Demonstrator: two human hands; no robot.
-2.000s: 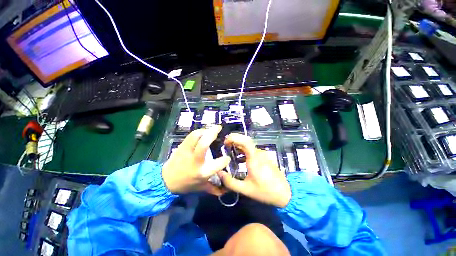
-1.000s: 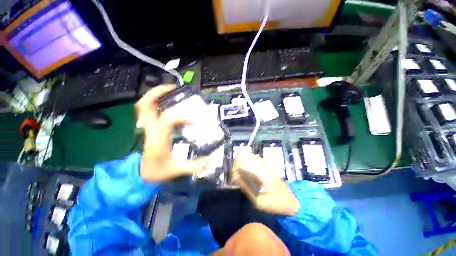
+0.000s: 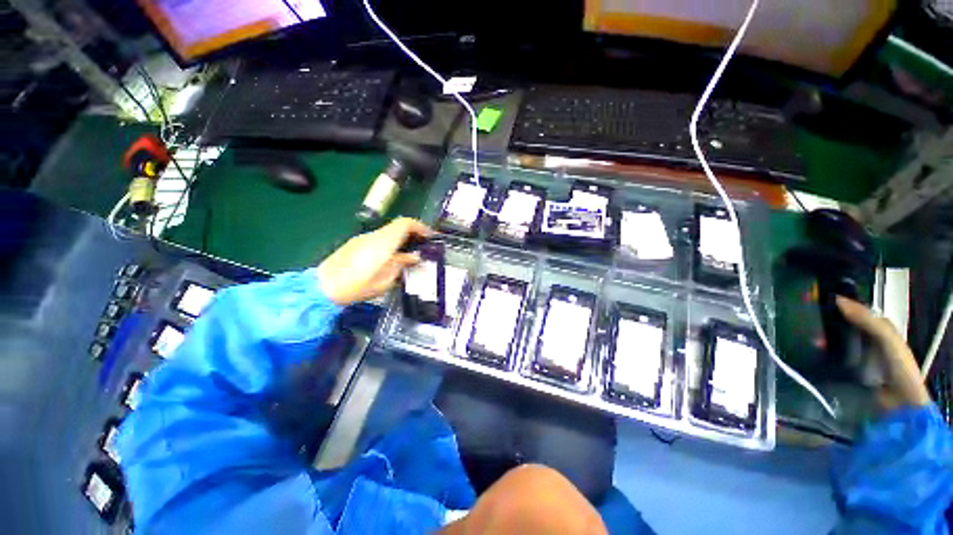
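Note:
A clear blister tray (image 3: 617,274) holds two rows of black electronic units with white faces. My left hand (image 3: 371,261) has its fingertips on the upper left edge of a unit (image 3: 423,291) in the front-left pocket. A dark test piece (image 3: 573,219) with white-purple print lies across the middle of the back row. One white test cable (image 3: 470,120) runs down to the back-left units. Another (image 3: 702,146) hangs over the tray's right side. My right hand (image 3: 888,350) is around the handle of the black barcode scanner (image 3: 834,298), right of the tray; its fingers are partly hidden and blurred.
Keyboards (image 3: 653,131) and monitors (image 3: 731,31) stand behind the tray. A second scanner (image 3: 381,191), a mouse (image 3: 287,172) and a red-orange tool (image 3: 146,157) lie left. More filled trays (image 3: 167,340) are at lower left. A white bar (image 3: 893,293) lies beside the right scanner.
The view has turned, shifting the bench. The unit that my left hand held up is now at the front-left pocket. My right hand has left the tray's front and moved right to the scanner.

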